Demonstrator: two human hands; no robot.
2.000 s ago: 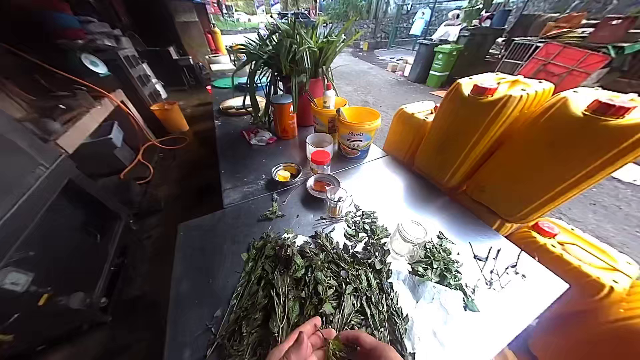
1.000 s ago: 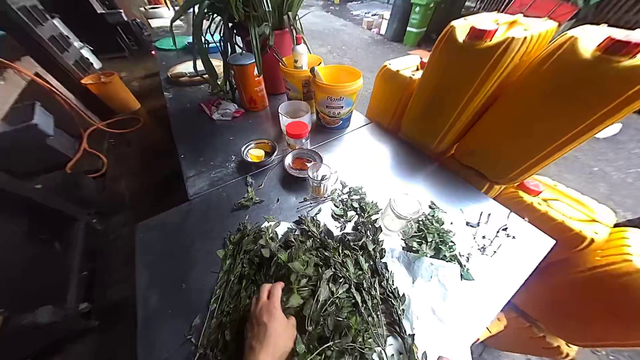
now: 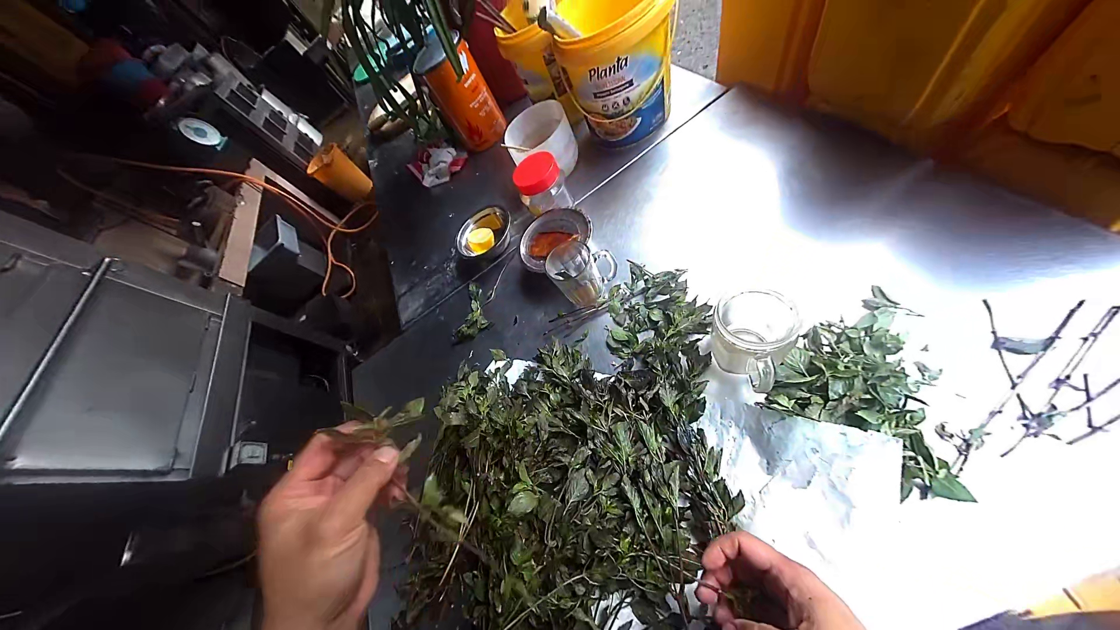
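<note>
My left hand [image 3: 328,525] pinches a leafy green sprig [image 3: 385,426] between thumb and fingers, raised at the left side of a big heap of leafy herb stems [image 3: 569,490]. At the heap's lower right, my right hand [image 3: 774,582] has its fingers curled around a thin stem. The heap lies on a white sheet [image 3: 805,472] on the metal table. A smaller pile of picked leaves [image 3: 844,376] sits to the right, beside a clear glass mug [image 3: 754,332]. Bare twigs [image 3: 1041,394] lie at the far right.
Beyond the heap stand a second glass mug [image 3: 577,271], a dish of reddish powder [image 3: 555,234], a small bowl [image 3: 483,232], a red-lidded jar [image 3: 540,181], a white cup [image 3: 542,136], an orange can [image 3: 464,92] and a yellow bucket [image 3: 617,74]. Yellow jerrycans [image 3: 927,70] border the table.
One second ago only one hand showed clearly, over the heap; now both do. The left holds up a sprig, and the right is at the lower right of the heap. The view has shifted closer.
</note>
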